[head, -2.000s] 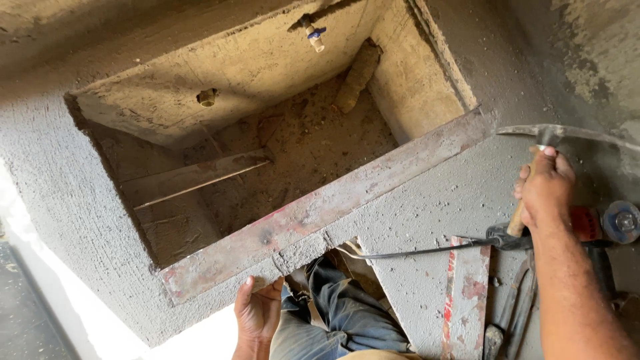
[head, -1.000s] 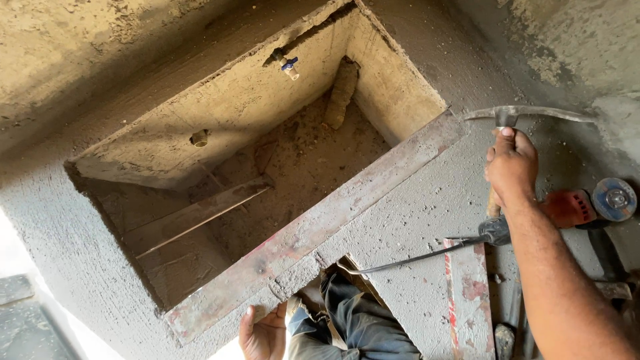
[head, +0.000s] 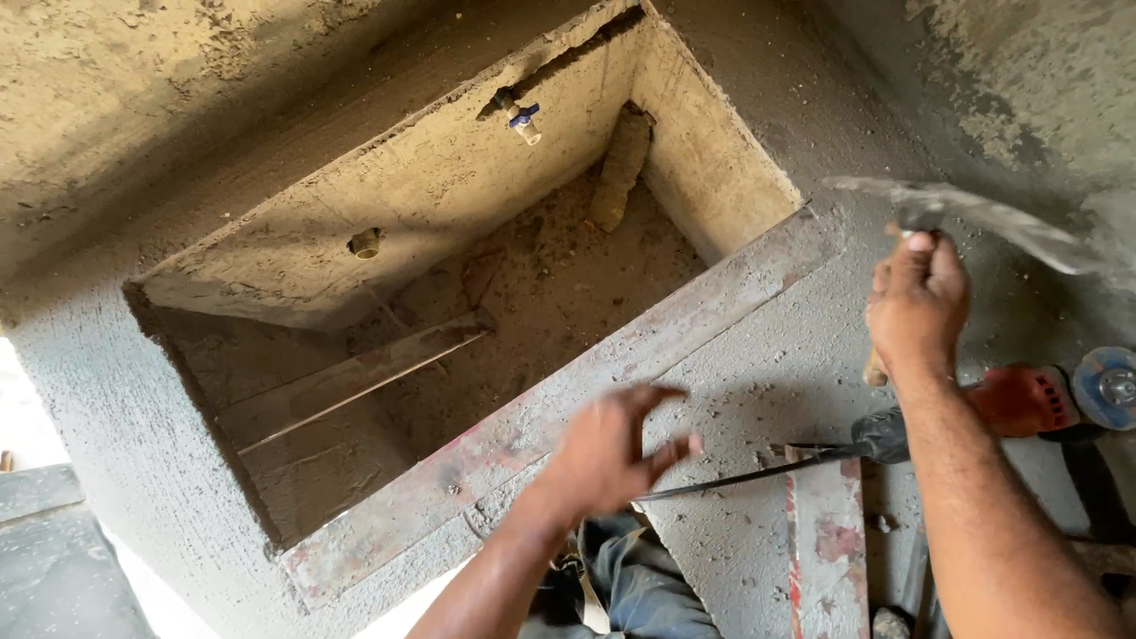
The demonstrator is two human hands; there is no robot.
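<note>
My right hand (head: 923, 311) grips the wooden handle of a pick-like hammer (head: 1003, 217) with a long, slightly curved metal head, held over the right end of the concrete surface. Blurred and with fingers spread, my left hand (head: 621, 444) holds nothing and hovers above the near edge of the rectangular opening. Along that edge lies a long flat metal strip (head: 532, 408), stained with cement and red paint. Inside the opening, a similar bar (head: 355, 382) lies across the lower left part, and a blue-handled valve (head: 524, 120) projects from the far wall.
An angle grinder (head: 1021, 399) with a blue disc rests at the right, its black cable running left. Another red-marked flat piece (head: 825, 541) lies below it beside metal tools. A pipe stub (head: 365, 242) shows in the opening's far wall; a rough cylindrical piece (head: 621, 169) leans in the corner.
My left hand has left the strip's near edge at the lower left and moved up and right, fingers spread. The hammer stays in my right hand, its head now blurred.
</note>
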